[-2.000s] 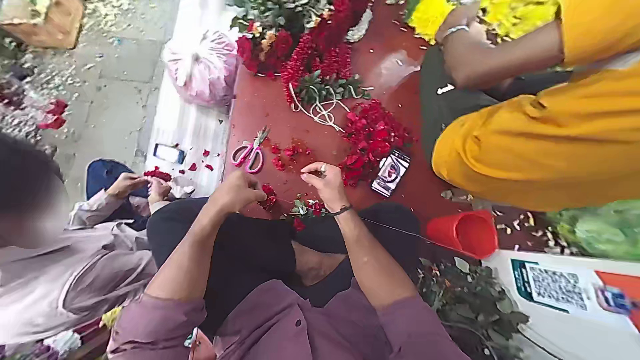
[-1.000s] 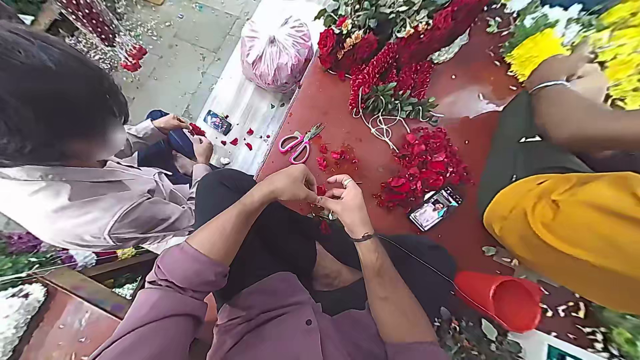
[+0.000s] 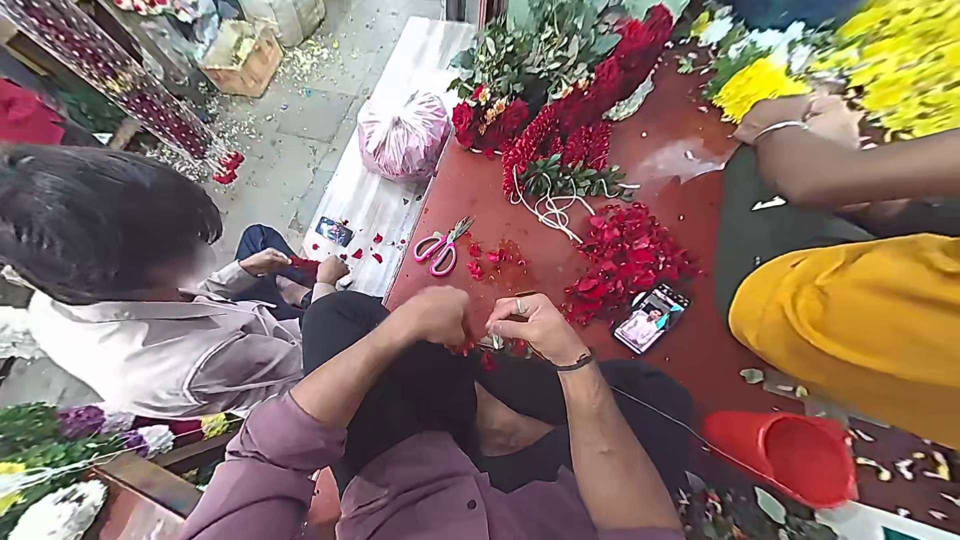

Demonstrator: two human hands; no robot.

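Note:
My left hand (image 3: 441,315) is closed, with red petals (image 3: 466,345) showing at the underside of its fingers. Across a small gap, my right hand (image 3: 531,327), with a ring and a dark wrist cord, has its thumb and finger pinched; whether a thread lies between them is too small to tell. Both hands are over my lap. Pink-handled scissors (image 3: 442,251) lie on the red surface beyond my left hand, beside scattered red petals (image 3: 499,259). A heap of loose red petals (image 3: 626,259) lies beyond my right hand, touching a phone with a lit screen (image 3: 651,318).
Red garlands (image 3: 581,142) with white strings and leafy roses lie ahead. A filled plastic bag (image 3: 403,136) stands on a white plank. One person with red petals sits at left; another in yellow handles yellow flowers at right. A red plastic container (image 3: 787,454) lies at lower right.
My hands were together a second ago and are now a little apart. The person at right has kept a hand at the yellow flowers.

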